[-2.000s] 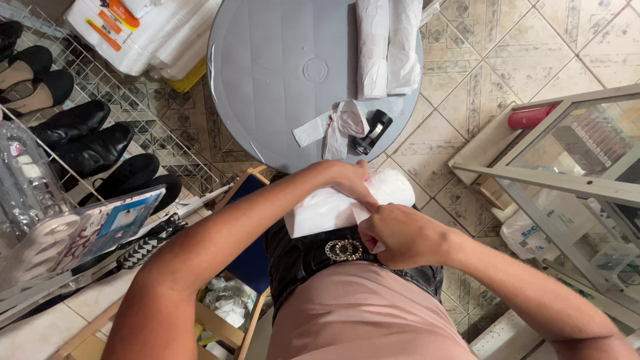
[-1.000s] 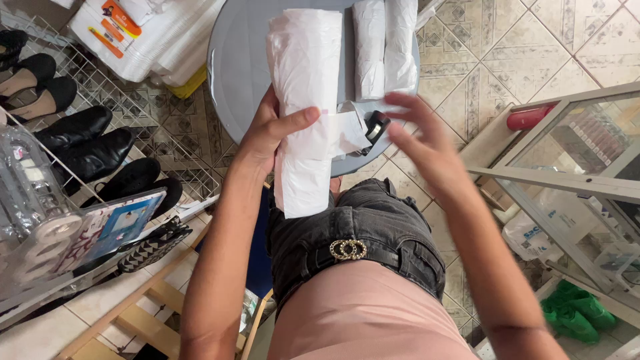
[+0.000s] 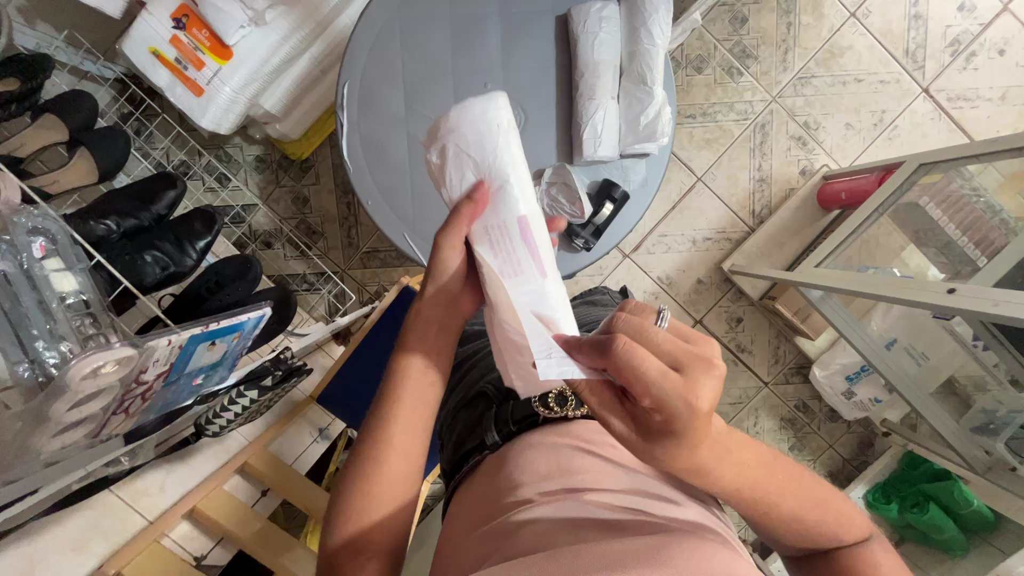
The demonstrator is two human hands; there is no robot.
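A roll of thin white plastic bags (image 3: 480, 152) lies tilted in my left hand (image 3: 456, 256), thumb on top and fingertips showing at its far side. Along the roll runs a white paper-like strip (image 3: 524, 264) with pinkish print. My right hand (image 3: 656, 376), with a ring, pinches the strip's lower corner between thumb and finger. On the round grey table (image 3: 400, 96), a black tape dispenser (image 3: 600, 216) rests beside a crumpled piece of white plastic (image 3: 564, 192). Two more white rolls (image 3: 594, 88) lie side by side at the table's far right.
Black shoes (image 3: 144, 240) fill a wire rack at left, near clear plastic bottles (image 3: 48, 288). White foam trays (image 3: 216, 64) are stacked behind. At right stands a glass-sided cabinet (image 3: 904, 280), with green plastic bundles (image 3: 928, 500) low down. A wooden chair (image 3: 256, 496) is at lower left.
The roll was against my lap, then held upright over the table edge; now it tilts nearer my body. My right hand has moved from near the tape dispenser to the strip's lower end.
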